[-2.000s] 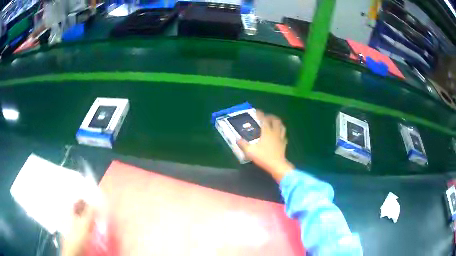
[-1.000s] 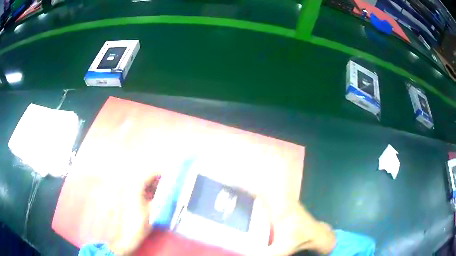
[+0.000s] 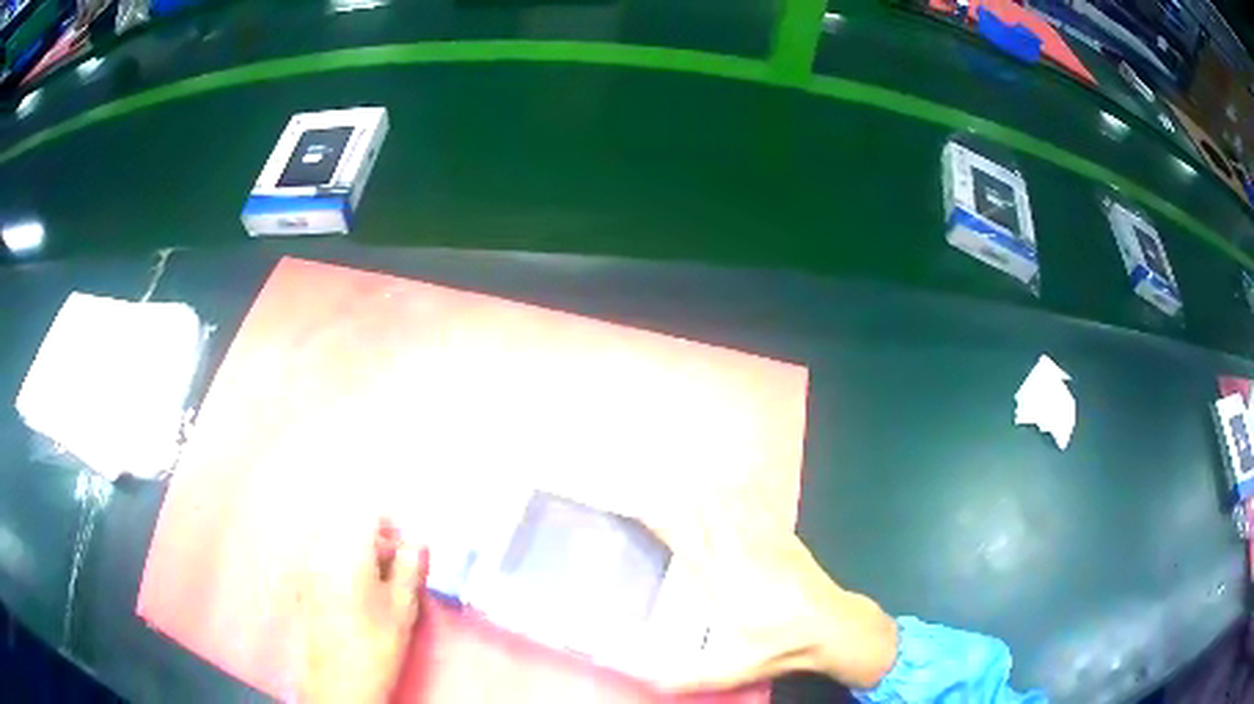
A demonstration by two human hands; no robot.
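Note:
A white retail box point(image 3: 585, 564) with a dark device picture lies over the work mat point(image 3: 729, 399), low in the view. Its picture looks hazy, and glare hides its edges and any clear film around it. My right hand point(image 3: 777, 598) grips the box's right end. My left hand point(image 3: 360, 612) is at the box's left, by its blue edge; glare hides whether its fingers hold film. The stack of film bags point(image 3: 110, 385) lies left of the mat, bright white with crinkled edges.
Beyond the bench edge, the green conveyor belt point(image 3: 619, 179) carries a box at left point(image 3: 316, 172) and two at right point(image 3: 990, 209), point(image 3: 1144, 257). A jagged white scrap point(image 3: 1047, 402) lies right of the mat. Another box point(image 3: 1240, 447) is cut off at the right edge.
The box picked up from the belt with my right hand is now over the mat between both hands. Since one second ago, its picture has turned paler and the blue band is mostly hidden.

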